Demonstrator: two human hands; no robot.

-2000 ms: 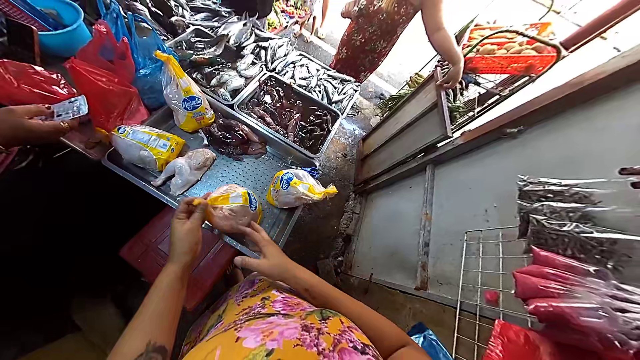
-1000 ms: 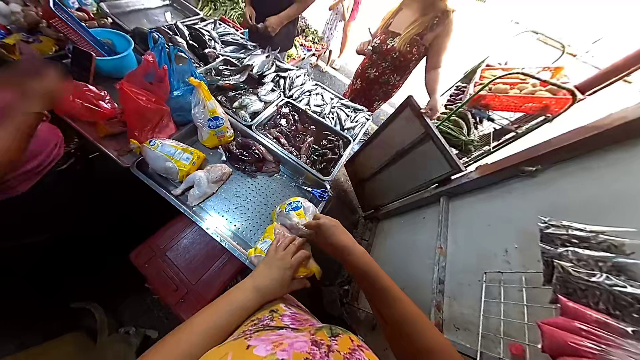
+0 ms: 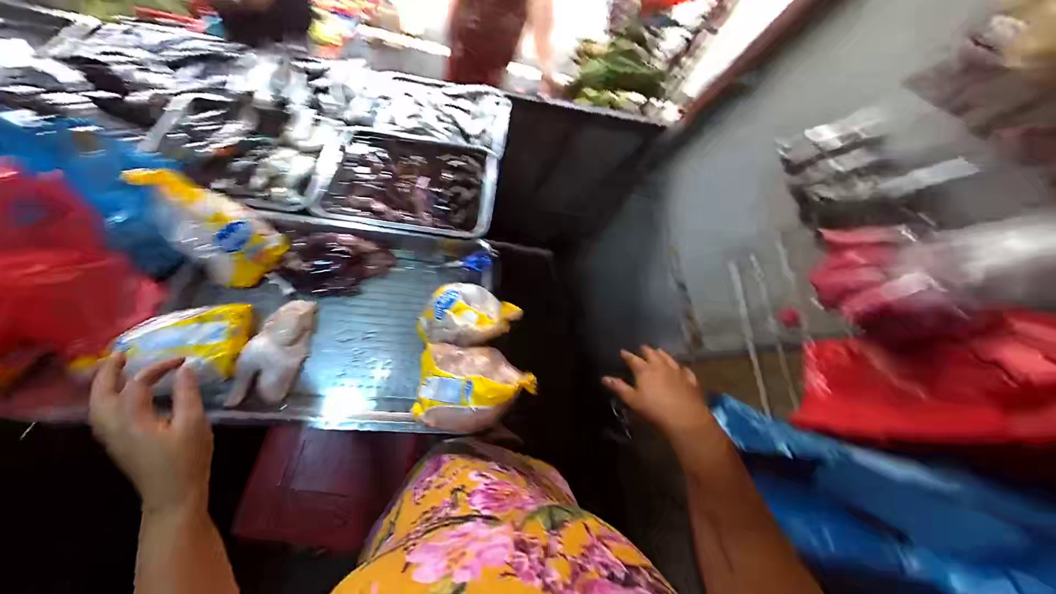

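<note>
Fingers spread, my left hand (image 3: pixel 157 425) is at the near left edge of the metal tray (image 3: pixel 363 330), just in front of a yellow-wrapped chicken pack (image 3: pixel 186 340); whether it touches the pack is unclear. Beside that pack lies an unwrapped chicken (image 3: pixel 276 351). My right hand (image 3: pixel 660 388), empty with its fingers apart, hovers right of the tray. Two wrapped chickens, one (image 3: pixel 466 313) behind the other (image 3: pixel 470 388), lie at the tray's right end. Another wrapped pack (image 3: pixel 219 231) is at the back left, next to dark meat or seafood (image 3: pixel 338 260). The view is blurred.
Behind the tray stand metal trays of dark seafood (image 3: pixel 412 186) and silvery fish (image 3: pixel 429 107). Red plastic bags (image 3: pixel 66 272) and blue ones (image 3: pixel 124 198) are at the left. To the right are a grey wall panel (image 3: pixel 734 181), hanging packets, a red bag (image 3: pixel 924 379) and blue plastic (image 3: pixel 874 495).
Both hands have let go of the wrapped chickens and moved apart, left hand to the left, right hand to the right. Those two packs now lie at the tray's right end. The view has shifted.
</note>
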